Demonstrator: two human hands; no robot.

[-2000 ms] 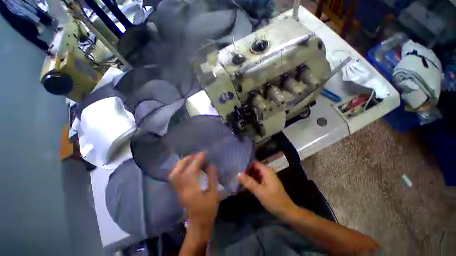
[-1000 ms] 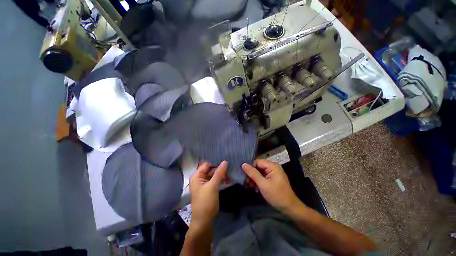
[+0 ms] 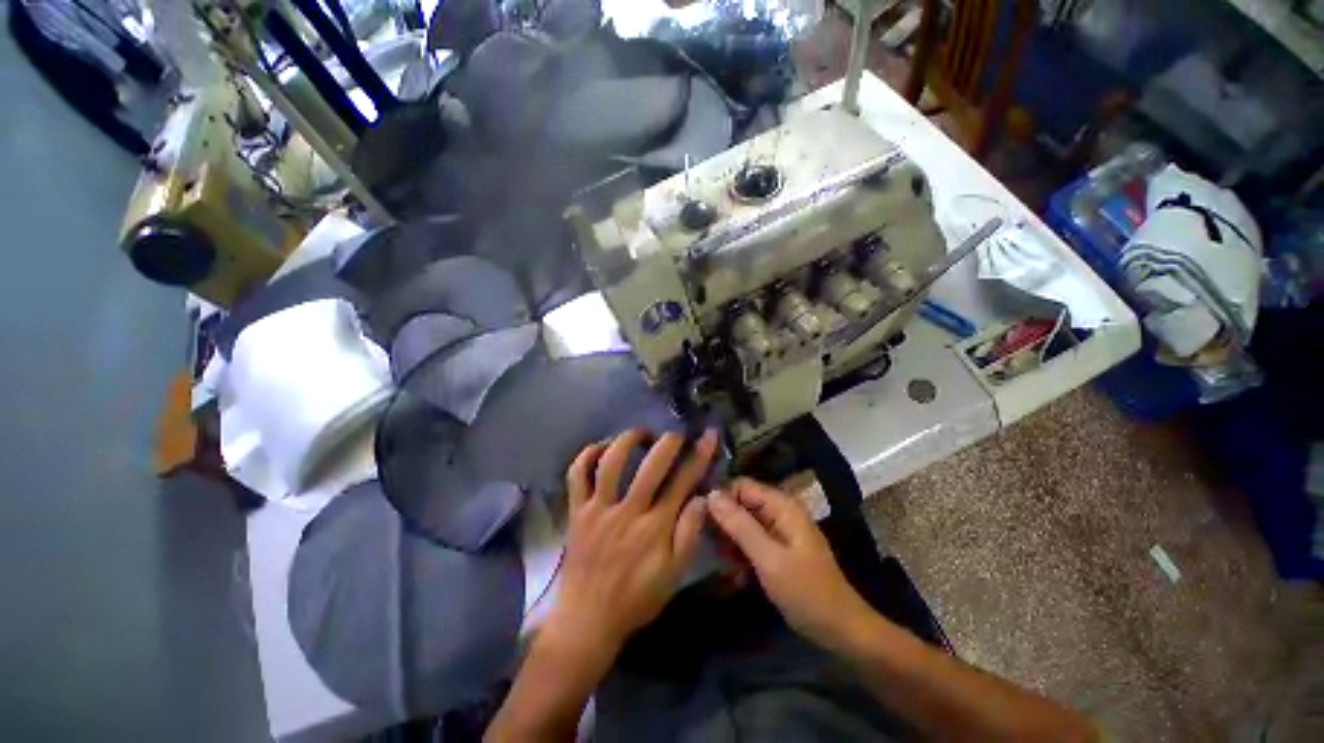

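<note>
A dark-grey fabric piece (image 3: pixel 559 414) lies by the needle area (image 3: pixel 709 395) of the cream overlock machine (image 3: pixel 791 269). My left hand (image 3: pixel 627 530) lies spread, palm down, on this piece, its fingertips close to the needle area. My right hand (image 3: pixel 784 549) is beside it on the right, thumb and forefinger pinched together at the near edge of the piece. The part of the piece under my hands is hidden.
A grey disc stack (image 3: pixel 407 602) lies at the table's near left. A white stack (image 3: pixel 302 399) is behind it, with grey sewn pieces (image 3: pixel 450 298) beside it. A second sewing machine (image 3: pixel 218 196) stands far left. An accessory tray (image 3: pixel 1016 343) is at right.
My left hand has moved from pinching the near edge to lying flat on the fabric, nearer the needle. The piece's near edge is now largely covered. My right hand remains at the edge.
</note>
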